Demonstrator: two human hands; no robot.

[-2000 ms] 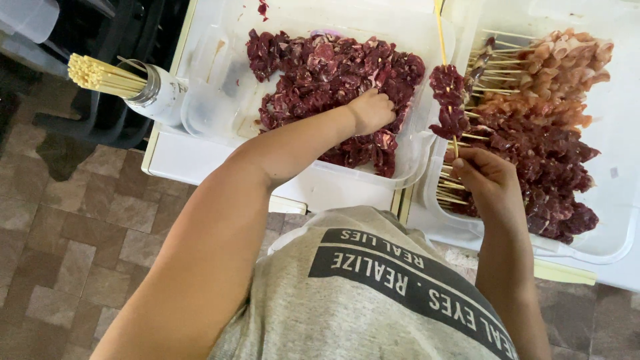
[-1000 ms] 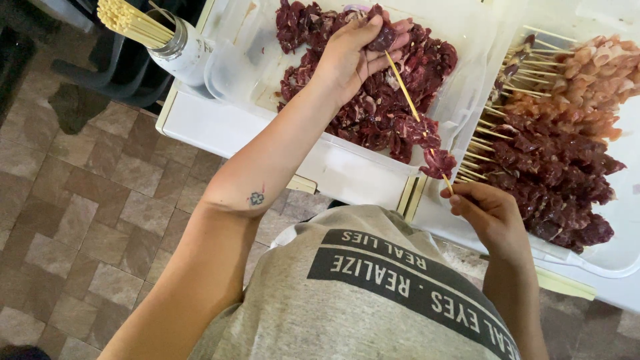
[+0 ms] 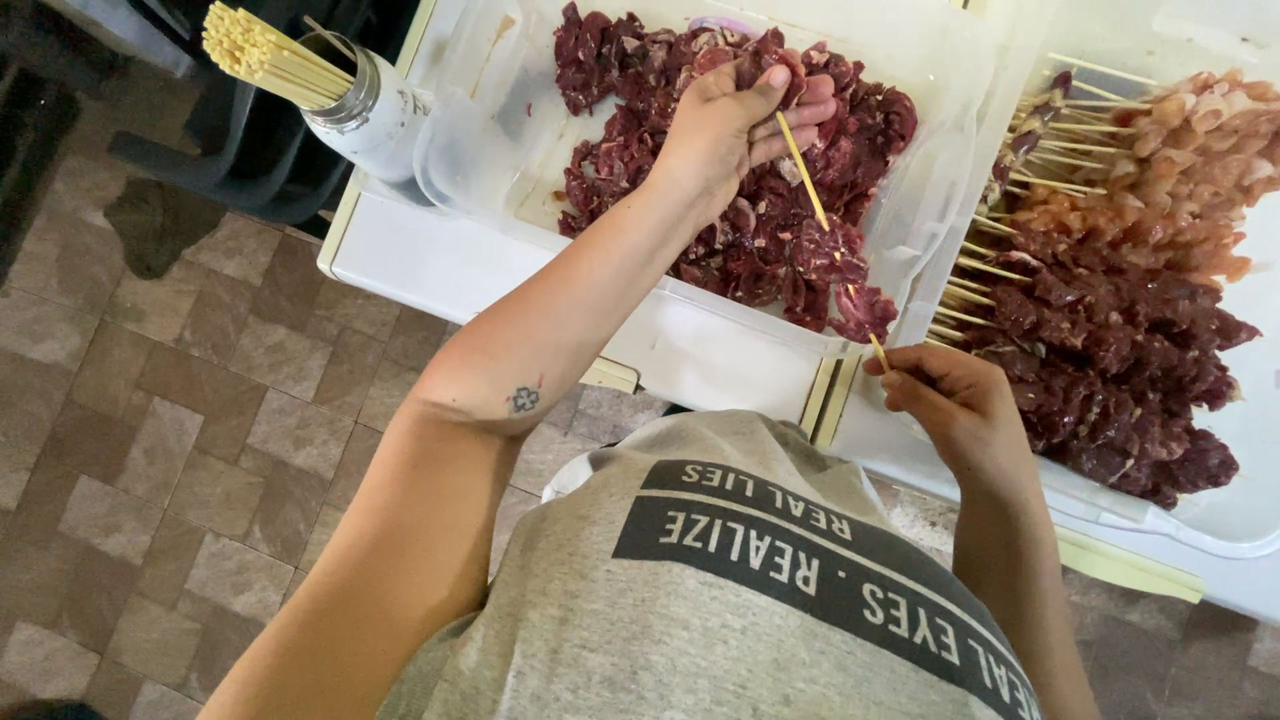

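My right hand [image 3: 945, 400] pinches the lower end of a wooden skewer [image 3: 803, 175] between thumb and fingers. Pieces of dark red meat [image 3: 862, 312] are threaded on its lower half. At the skewer's upper end, my left hand [image 3: 735, 130] holds a piece of red meat [image 3: 785, 72] between thumb and fingers; whether the tip has entered that piece cannot be told. Beneath my left hand, a heap of cut raw meat [image 3: 620, 150] lies in a clear plastic tub [image 3: 480, 110]. Beside my right hand are rows of filled skewers with dark red meat [image 3: 1110, 360] and paler meat [image 3: 1200, 140].
The filled skewers lie in a second plastic tub [image 3: 1230, 545] on the right. A jar [image 3: 370, 125] holding a bundle of bare skewers [image 3: 265, 60] stands left of the first tub. White surfaces [image 3: 420, 260] with pale edges support the tubs, above a tiled floor [image 3: 210, 420].
My left hand has risen from the meat heap holding a piece and has come to the skewer's upper end. The skewer, upright two seconds ago, now leans to the left over the first tub.
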